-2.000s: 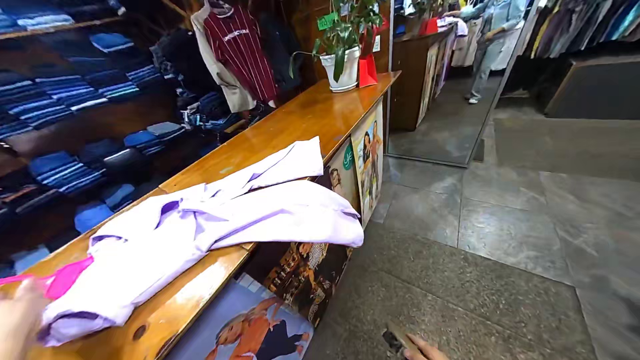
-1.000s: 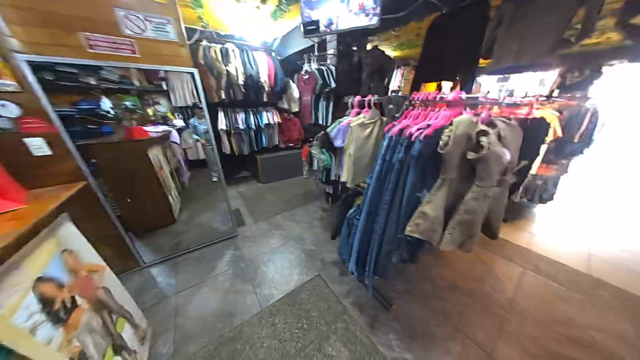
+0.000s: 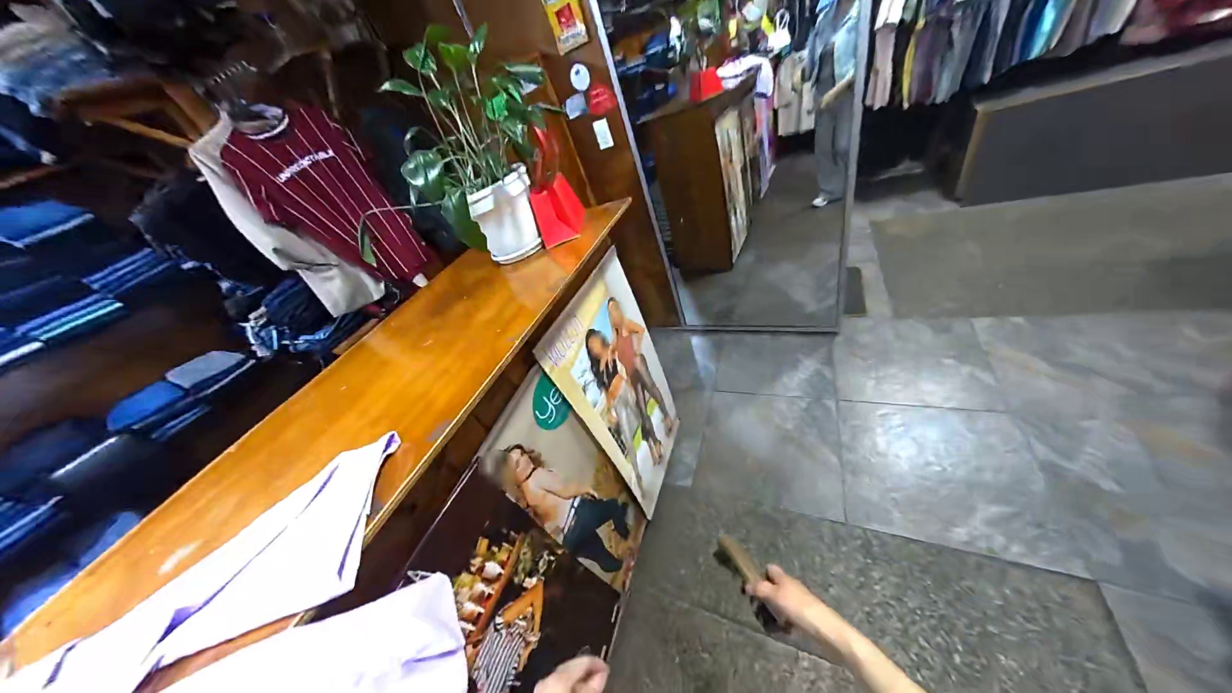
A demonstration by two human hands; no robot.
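Observation:
A pale lavender garment [image 3: 279, 539] lies on the wooden counter [image 3: 375, 385] at lower left, one long part along the top and another [image 3: 385, 640] reaching past the front edge. My right hand [image 3: 784, 597] is out over the floor, right of the counter, with its fingers closed on what looks like a brush [image 3: 739, 560] with a light wooden back and a dark underside. At the bottom edge, just right of the garment, my left hand [image 3: 575, 676] shows only in part, fingers curled; whether it holds anything is hidden.
A white-potted plant [image 3: 505, 217] and a red bag [image 3: 558, 210] stand at the counter's far end. Posters [image 3: 616, 385] cover its front. Beyond are a large mirror [image 3: 760, 192], hanging clothes [image 3: 1001, 43] and a dark low block [image 3: 1097, 125]. Folded jeans [image 3: 164, 395] fill shelves at left.
The view swung right to the clothes racks, then back to the counter. My left hand was beside pink cloth at the garment's far left; now it is by the overhanging part.

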